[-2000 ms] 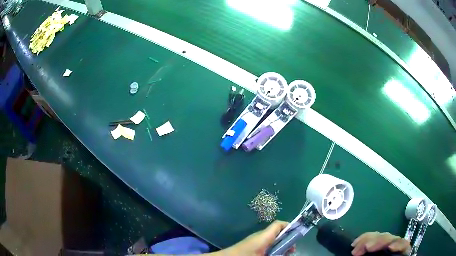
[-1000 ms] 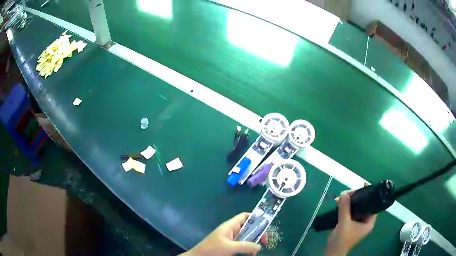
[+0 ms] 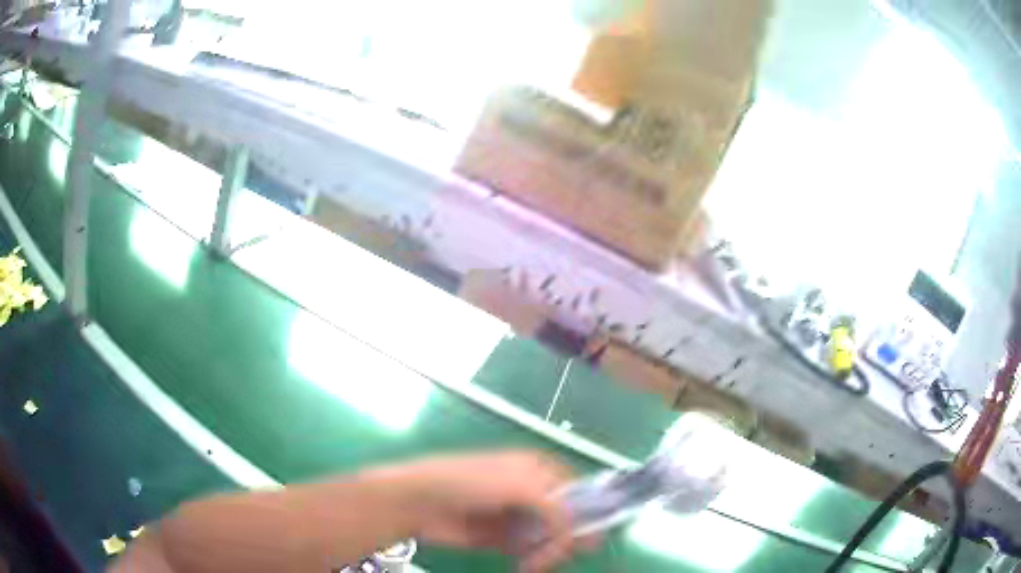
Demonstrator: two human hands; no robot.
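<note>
My left hand (image 3: 498,509) reaches in from the lower left and is closed around the handle of a white fan unit (image 3: 655,481). The hand and fan are blurred, and the round head points right, held up over the green conveyor belt (image 3: 269,364). Part of another white round head (image 3: 394,554) shows at the bottom edge, below my forearm. My right hand and the screwdriver body are out of view; a black cord (image 3: 896,498) loops at the lower right.
A yellow heap (image 3: 17,289) and small cream squares (image 3: 114,544) lie on the dark table at left. A pale rail (image 3: 179,425) edges the belt, with a metal post (image 3: 81,213) at left. Beyond is a long white bench (image 3: 358,185) bearing a cardboard box (image 3: 582,168).
The view has swung up towards the far bench. My left hand has carried the fan from the table out over the belt. My right hand and the screwdriver have left the picture.
</note>
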